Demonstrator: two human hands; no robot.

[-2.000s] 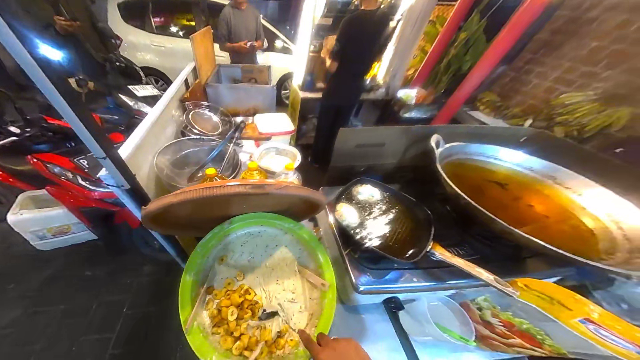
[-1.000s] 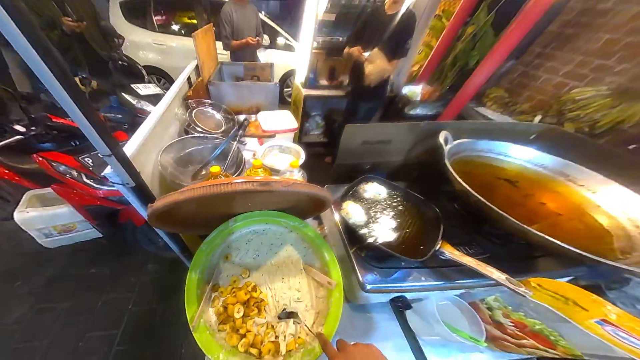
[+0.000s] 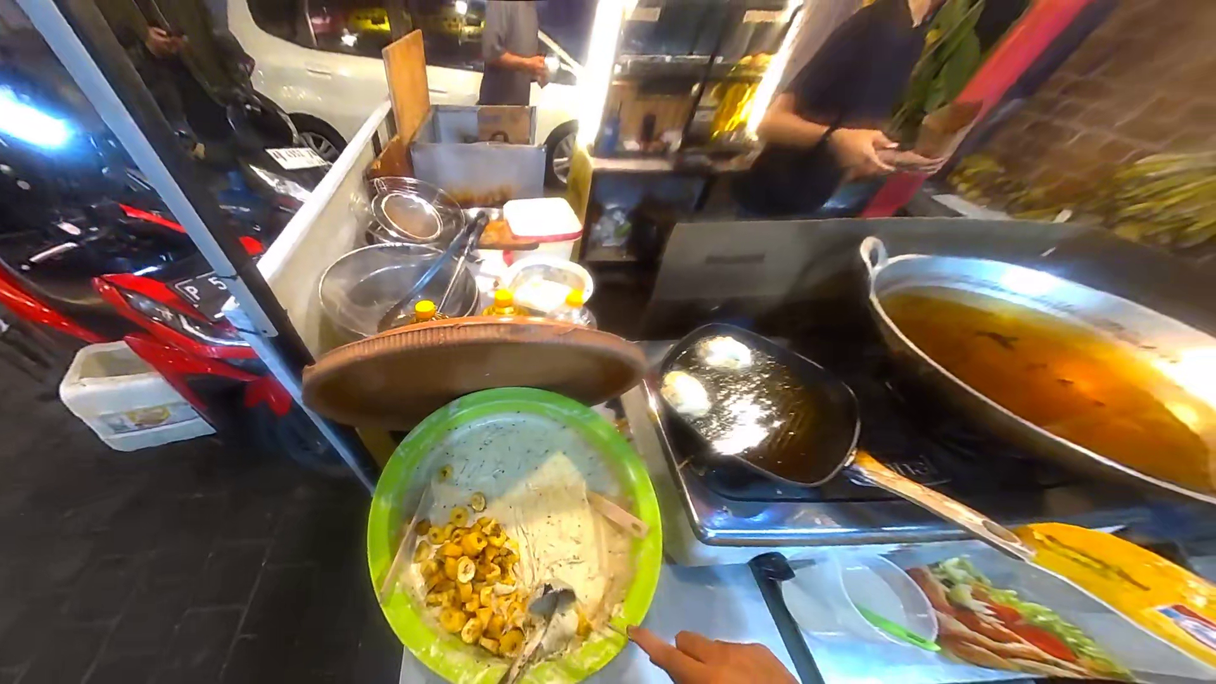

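My right hand (image 3: 712, 657) is at the bottom edge, its index fingertip at the right rim of a green-rimmed basin (image 3: 643, 494); the other fingers are partly cut off. A thin strip shows at the fingertip, and whether it is held is unclear. In the basin lie sliced yellow pieces (image 3: 475, 575), apparently banana, beside pale batter (image 3: 560, 513). A metal spoon (image 3: 549, 608) rests in the batter, its handle toward the bottom edge. A flat light utensil (image 3: 617, 514) leans at the right inner wall. My left hand is out of view.
Right of the basin, a square pan (image 3: 807, 408) holds oil and two pale frying pieces (image 3: 725, 351) on a stove (image 3: 708, 518). Beyond it is a large wok (image 3: 959, 385) of oil. A round brown tray (image 3: 475, 366) stands behind the basin. A person (image 3: 855, 104) stands beyond the stove.
The spoon's handle has swung from pointing toward my right hand to pointing down and left. The person beyond the stove has moved right.
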